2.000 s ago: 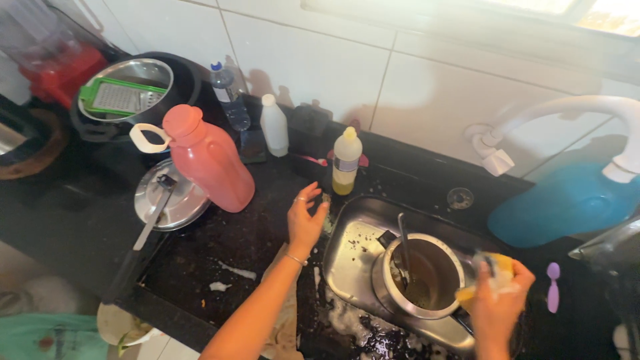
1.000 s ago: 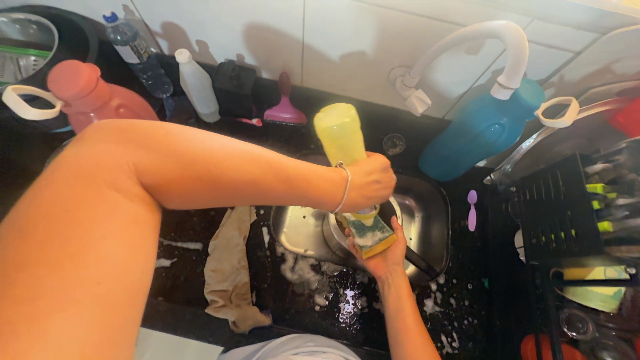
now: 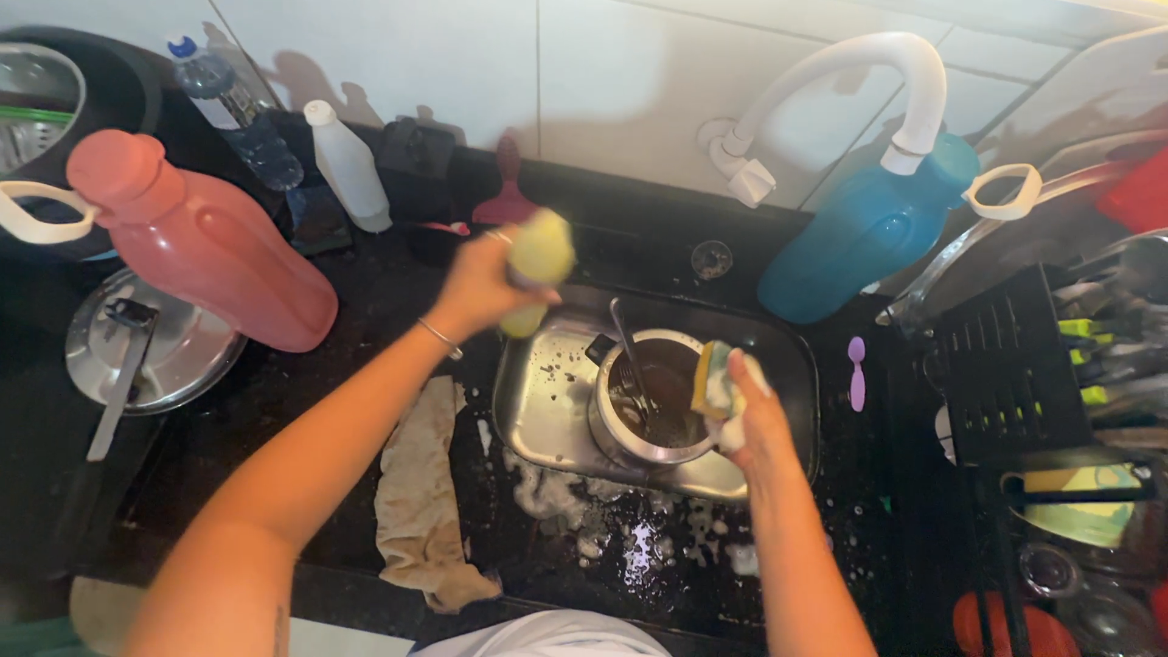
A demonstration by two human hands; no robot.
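My left hand (image 3: 484,287) grips a yellow squeeze bottle (image 3: 540,251), blurred, above the back left corner of the steel sink (image 3: 538,415). In my right hand (image 3: 756,415) is a yellow and green sponge (image 3: 716,379) with foam on it, held over the right rim of a metal pot (image 3: 607,429). The pot stands in the sink with brownish liquid inside. A fork (image 3: 628,342) leans in it, its tines partly in the liquid.
A beige cloth (image 3: 420,502) and foam (image 3: 547,493) lie on the black counter before the sink. Around it stand a coral bottle (image 3: 219,242), a white bottle (image 3: 349,169), a blue bottle (image 3: 839,242), a white faucet (image 3: 839,55) and a black dish rack (image 3: 1013,374). A purple spoon (image 3: 857,374) lies at right.
One second ago the squeeze bottle was upside down over the sponge; my left hand has moved it left, away from the sponge. Two seconds ago it stood behind the sink and my left hand was empty.
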